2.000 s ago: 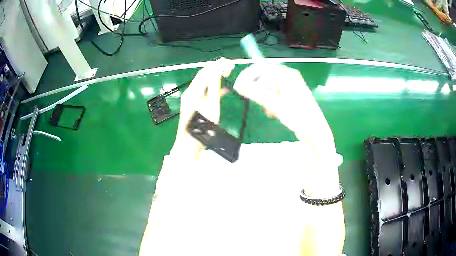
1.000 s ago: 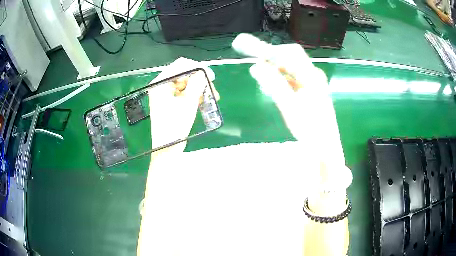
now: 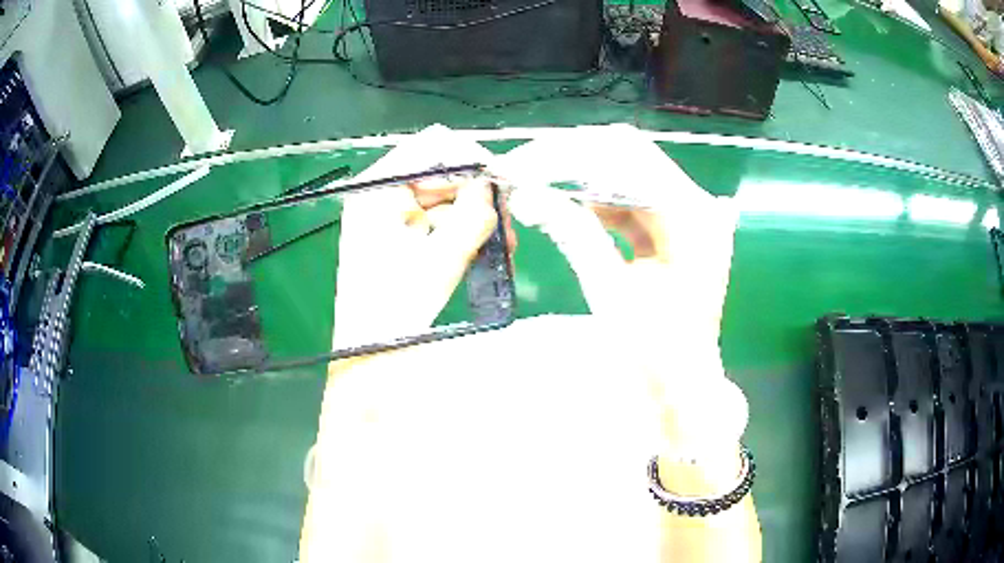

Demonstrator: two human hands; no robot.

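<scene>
A black phone middle frame (image 3: 226,291) is held nearly level, its solid end with camera holes to the left and its large window open over the bench. My left hand (image 3: 424,220), overexposed white, grips its right end. My right hand (image 3: 628,220), also overexposed, is closed around a slim pale hand tool (image 3: 567,194) whose tip end is at the frame's upper right corner. The exact tip is too bright to make out. A second dark frame (image 3: 292,239) lies on the bench, partly hidden behind the held one. The bright white area below my hands shows no detail.
A large black tray (image 3: 908,429) with pockets lies at the right. A pale strip (image 3: 363,141) crosses the green bench. Beyond it stand a black computer tower (image 3: 484,39), a dark red box (image 3: 718,64) and cables. Electronic equipment (image 3: 28,165) is at the far left.
The held frame was turned from its earlier steep tilt to lie broadside, then levelled slightly. My right hand moved away from it and has now come back to its right end.
</scene>
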